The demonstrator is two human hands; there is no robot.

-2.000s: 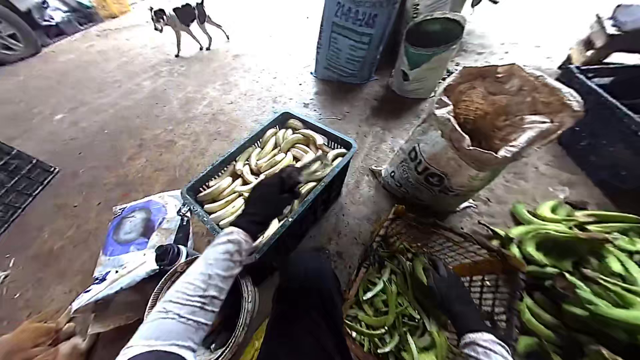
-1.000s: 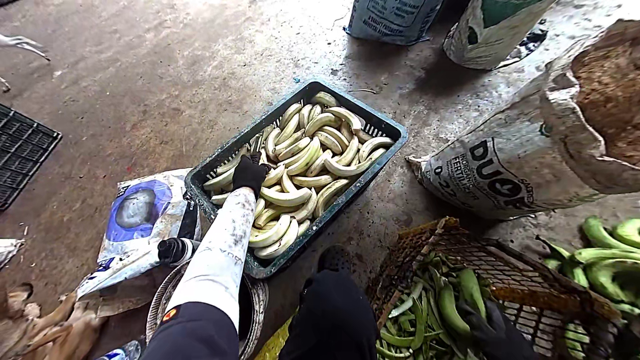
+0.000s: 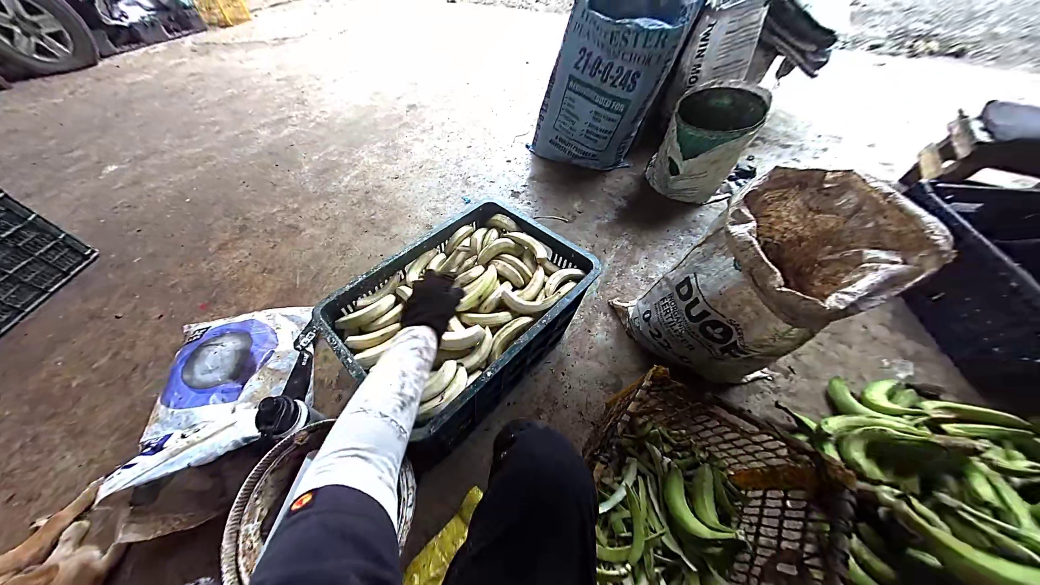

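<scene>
My left hand (image 3: 432, 305), in a black glove, rests on the peeled plantains (image 3: 487, 276) that fill a dark plastic crate (image 3: 569, 325); whether its fingers hold one is hidden. My right hand is out of view. At the lower right, a worn mesh basket (image 3: 731, 439) holds green peels (image 3: 630, 520) and a few unpeeled green plantains (image 3: 686, 504). A heap of green plantains (image 3: 942, 479) lies to the right of this basket.
An open woven sack (image 3: 699, 317) stands right of the crate, with a blue sack (image 3: 605, 81) and a pail (image 3: 711, 142) behind. A round container (image 3: 260, 496), a black bottle (image 3: 280, 414) and a printed bag (image 3: 219, 366) are at left. A dark bin (image 3: 975, 284) stands far right.
My right hand, over the mesh basket in both earlier frames, has left the view. My left hand has stayed over the peeled plantains. The dog at the upper left is no longer seen. The view has shifted.
</scene>
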